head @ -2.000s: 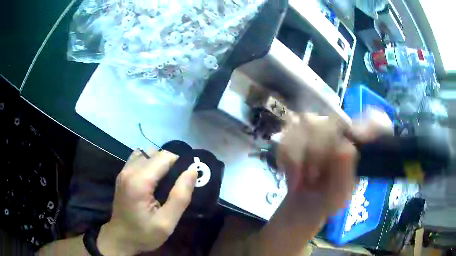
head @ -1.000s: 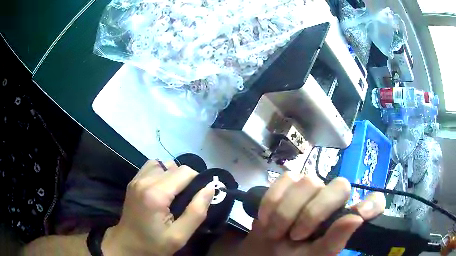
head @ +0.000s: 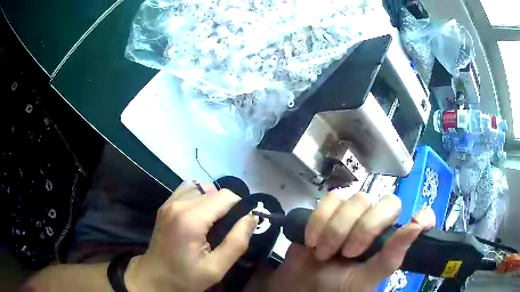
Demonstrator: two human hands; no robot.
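Observation:
My left hand (head: 199, 228) holds a round-ended black housing (head: 270, 203) at the bench edge. My left thumb presses beside a white retainer (head: 263, 223) on the housing's face. A thin dark lead wire (head: 203, 166) sticks out past the housing over the white board. My right hand (head: 356, 234) is wrapped around a black electric screwdriver (head: 439, 255) with a yellow label. The driver lies nearly level and its tip meets the retainer. Any screw at the tip is too small to tell.
A clear bag of white parts (head: 245, 45) lies on the white board (head: 165, 122). The screw feeder (head: 336, 105) stands right of it. A blue tray (head: 421, 182) holds white pieces. Plastic bottles (head: 456, 121) and bags are at the far right, near a window.
My right hand has brought the screwdriver from the right to the retainer, and it stays there. My left hand still holds the housing. The whole view has shifted slightly.

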